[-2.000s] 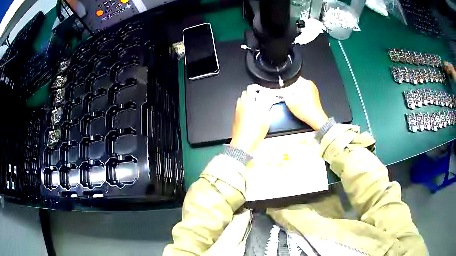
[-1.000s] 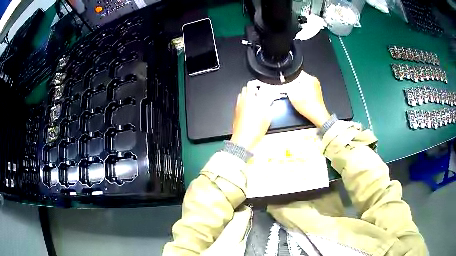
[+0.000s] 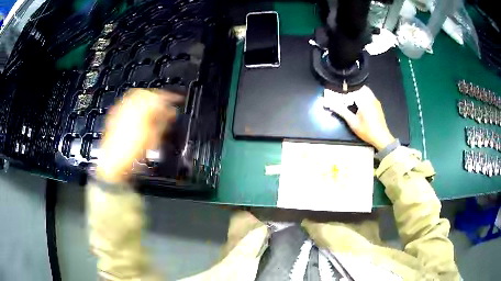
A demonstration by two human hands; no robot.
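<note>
My right hand [image 3: 367, 114] is below the microscope's round ring [image 3: 341, 68], with thumb and fingers on a small, overlit whitish piece [image 3: 336, 99], seemingly an electronic module; glare hides its details. My left hand [image 3: 134, 129] is strongly blurred over the glossy black blister tray [image 3: 198, 110] at left, away from the microscope; whether its fingers hold anything cannot be seen. A bright spot [image 3: 324, 114] lies on the black base plate [image 3: 274, 107]. Yellow bits [image 3: 334, 172] lie on the white paper sheet [image 3: 307, 186] in front of the base.
A smartphone [image 3: 262, 39] lies on the base's left rear. A white tub [image 3: 413, 38] and crumpled wipe [image 3: 381, 41] are behind the base. Four module rows [image 3: 482, 138] are on the green mat at right. Silvery modules [image 3: 90, 79] show in the tray's far-left column. A blue stool [image 3: 477, 220] is at lower right.
My left hand has left the microscope and moved left over the tray. My right hand stays under the microscope. The view has shifted, so the bench things appear farther right.
</note>
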